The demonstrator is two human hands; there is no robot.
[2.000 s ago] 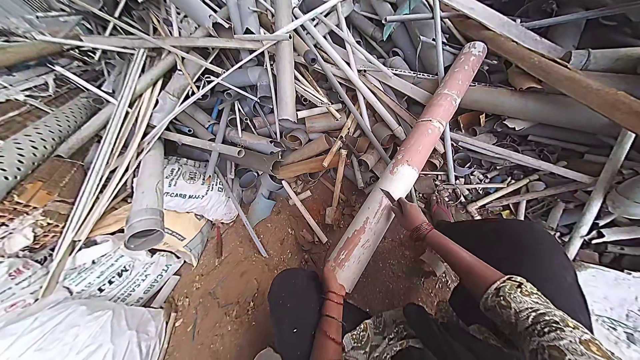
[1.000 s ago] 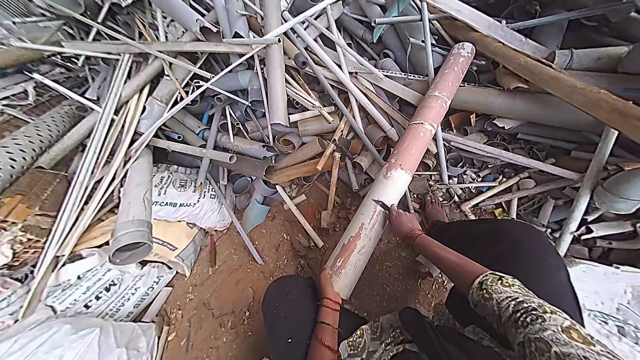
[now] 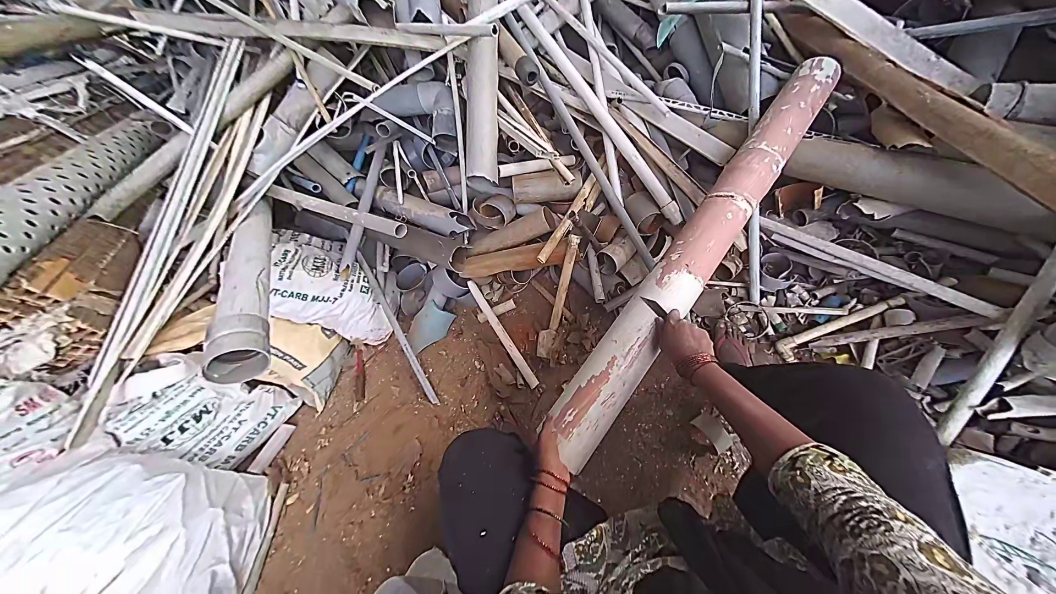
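A long plastic pipe [image 3: 615,371] slants from between my knees to the upper right. Reddish paint covers its far part, while the near part is mostly bare and pale with reddish patches. At its near end, my left hand [image 3: 549,450] is against the left side; its fingers are largely hidden. My right hand [image 3: 683,340] is closed around a small dark blade [image 3: 654,308], which lies against the pipe's upper surface near the edge of the painted part. The handle is hidden in the fist.
A heap of scrap pipes [image 3: 483,107] fills the far side. A grey socketed pipe [image 3: 239,305] and printed sacks [image 3: 326,285] lie left, with a white sack [image 3: 124,520] nearer. Brown soil [image 3: 371,478] shows between them and my knees. A wooden plank [image 3: 932,107] lies upper right.
My right hand with the blade has moved a little along the pipe between the frames. My left hand remains at the near end.
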